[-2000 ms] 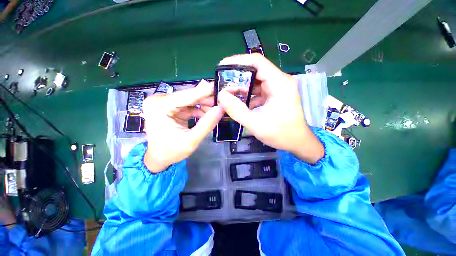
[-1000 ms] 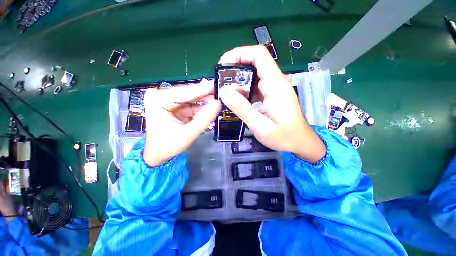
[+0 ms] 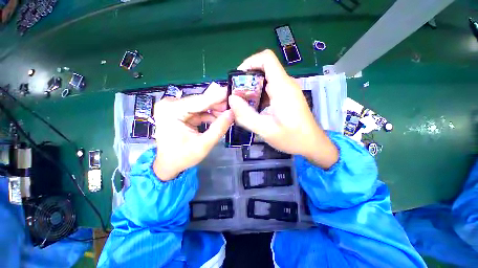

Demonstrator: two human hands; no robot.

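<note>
A partly assembled phone (image 3: 246,82) is held upright above the tray, its black frame around a shiny board. A dark screen with bright edges (image 3: 240,137) hangs at its lower end. My left hand (image 3: 191,125) grips its left side with thumb and fingers. My right hand (image 3: 280,110) wraps its right side, thumb across the board. My thumbs hide the phone's middle. Black phone housings (image 3: 267,178) lie in the pockets of the translucent compartment tray (image 3: 215,180). A board with a screen (image 3: 142,115) lies at the tray's upper left.
Another board with screen (image 3: 288,44) and a ring-shaped part (image 3: 319,45) lie beyond the tray. A loose parts pile (image 3: 367,123) is at its right. A slanting grey post (image 3: 390,39) stands beyond. A fan (image 3: 52,217) and cables are lower left. Another person's blue sleeve (image 3: 464,191) shows right.
Both hands stay on the phone, with small shifts of grip and tilt. Less of the orange strip above the hanging screen shows than one second ago. The bench parts beyond appear shifted rightward in view.
</note>
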